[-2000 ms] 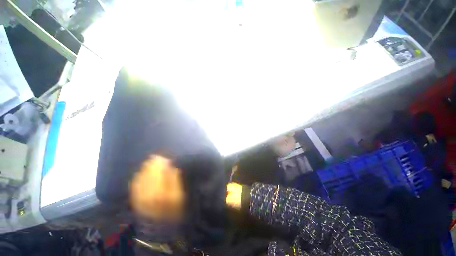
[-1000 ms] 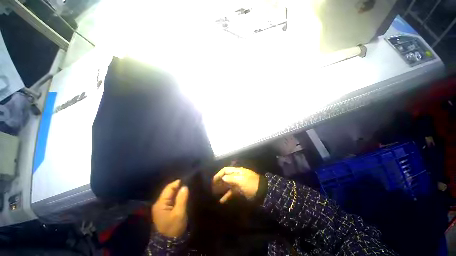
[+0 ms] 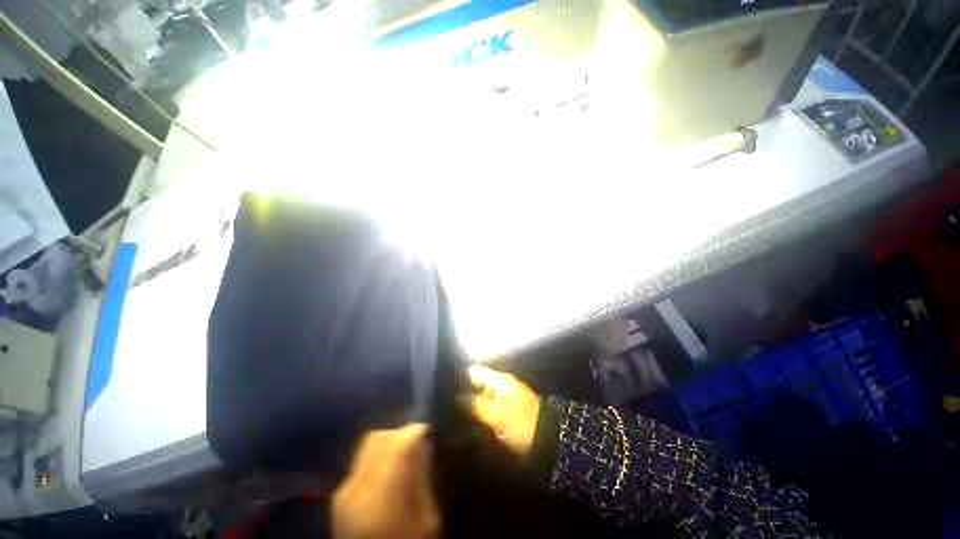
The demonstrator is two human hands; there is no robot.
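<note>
A dark garment piece [image 3: 316, 326] lies on the white tabletop [image 3: 158, 347] left of the lamp glare and hangs over the front edge. My left hand [image 3: 387, 486], blurred, is at the cloth's lower edge and pinches it, with a paler fold running up from the fingers. My right hand [image 3: 507, 406] is just right of it at the table edge, fingers closed on the dark cloth. The cloth between and below my hands is too dark to read. The sewing machine head [image 3: 590, 47] with blue lettering stands behind; glare hides the needle area.
A control panel [image 3: 851, 128] is at the table's right end. A blue crate [image 3: 800, 368] holding dark pieces stands below right, with a red object [image 3: 926, 237] beyond it. A thin rod [image 3: 721, 148] is low on the machine's right. Pale items [image 3: 621, 339] lie under the table edge.
The view has shifted, showing more of the machine head. My left hand has moved right and down beside my right hand. The cloth now shows a pale fold near its right edge.
</note>
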